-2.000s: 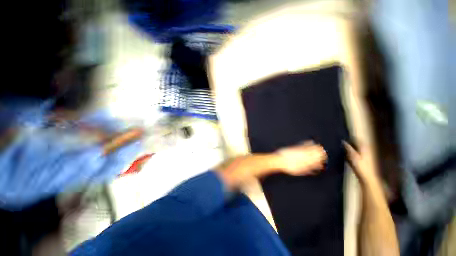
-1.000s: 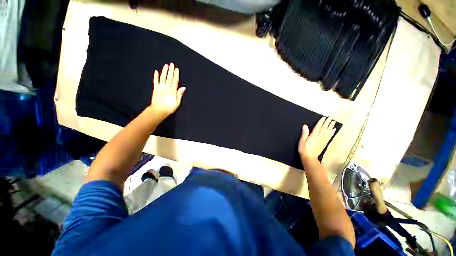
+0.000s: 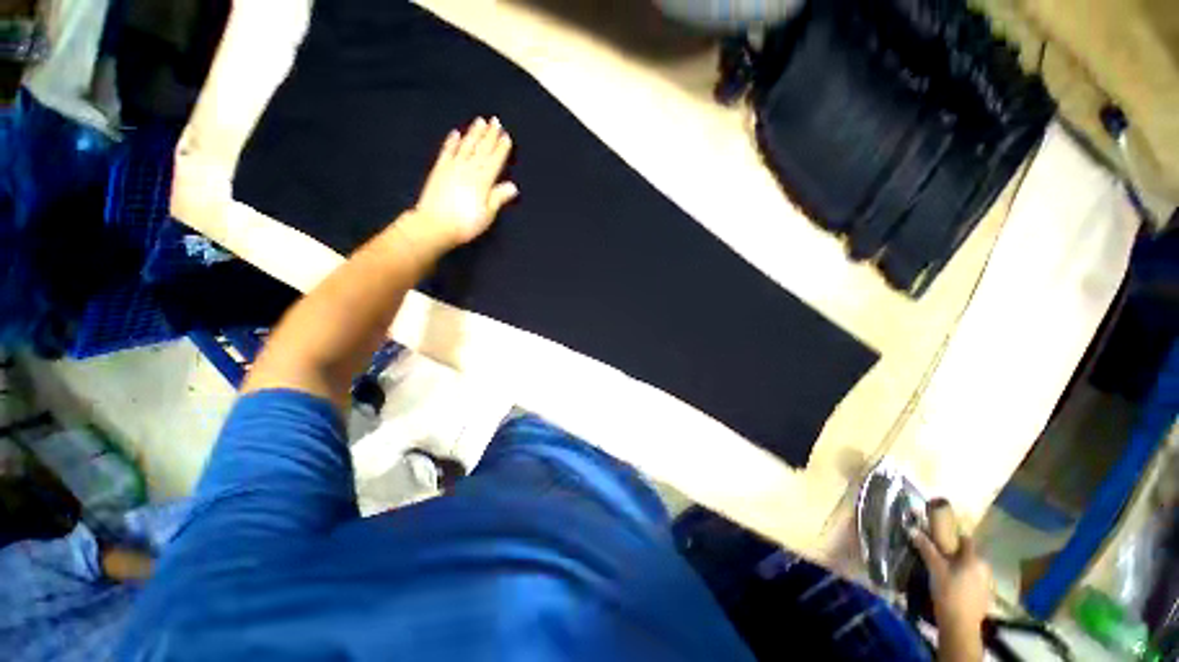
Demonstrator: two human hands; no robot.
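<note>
Black trousers (image 3: 608, 272) lie flat on the beige pressing table (image 3: 517, 369), wide at the left and narrowing to a straight hem at the right. My left hand (image 3: 468, 188) rests flat on the wide part, palm down with fingers spread. My right hand (image 3: 954, 569) is at the steam iron (image 3: 890, 524) at the table's near right end, with its fingers around the wooden handle. The iron's silver soleplate shows beside the hand. The iron is off the cloth.
A ridged black bundle (image 3: 892, 129) lies at the table's far edge. Blue lattice crates (image 3: 123, 310) stand at the left. A blue bar (image 3: 1099, 504) and a green item (image 3: 1109, 618) are at the lower right. Part of another person's sleeve (image 3: 52, 582) shows at lower left.
My right hand has left the hem and moved right to the iron's handle. My left hand stays on the trousers. The view has shifted and turned slightly.
</note>
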